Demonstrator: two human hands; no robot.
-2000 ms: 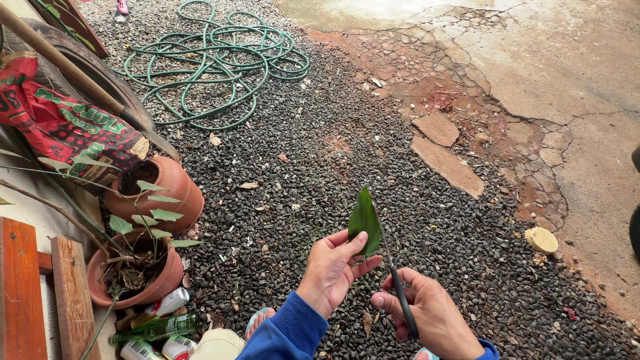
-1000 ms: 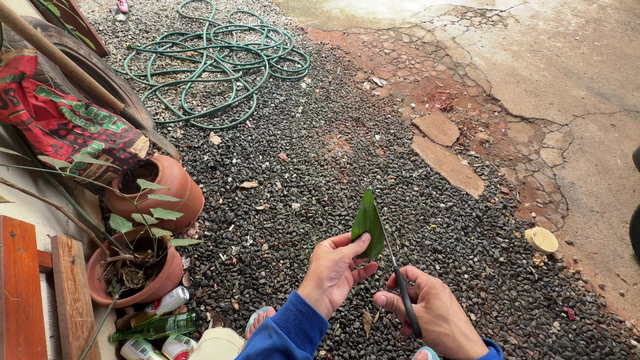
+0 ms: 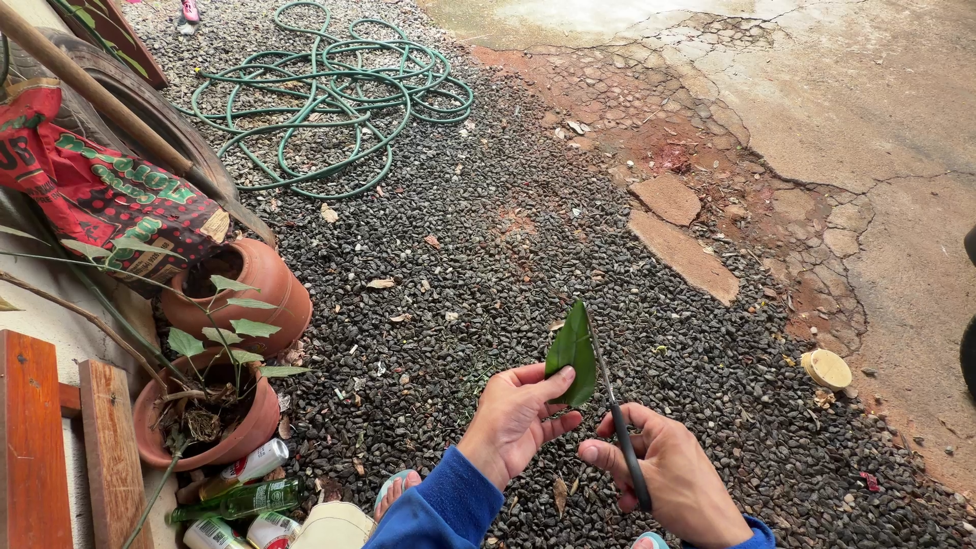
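Between the thumb and fingers of my left hand [image 3: 520, 418] is a green leaf [image 3: 572, 354], its pointed tip up. My right hand [image 3: 671, 465] is closed around the black handle of a pair of scissors [image 3: 627, 450]. The thin metal blades point up along the leaf's right edge; whether they are parted or touch the leaf, I cannot tell. Both hands are above dark gravel, in blue sleeves.
At left are a tipped clay pot [image 3: 263, 297], a potted plant in a clay pot [image 3: 259, 423], a green glass bottle [image 3: 263, 497], cans [image 3: 259, 461] and wooden slats [image 3: 114, 457]. A green garden hose [image 3: 389, 84] lies coiled ahead. Cracked concrete [image 3: 839, 91] is at right.
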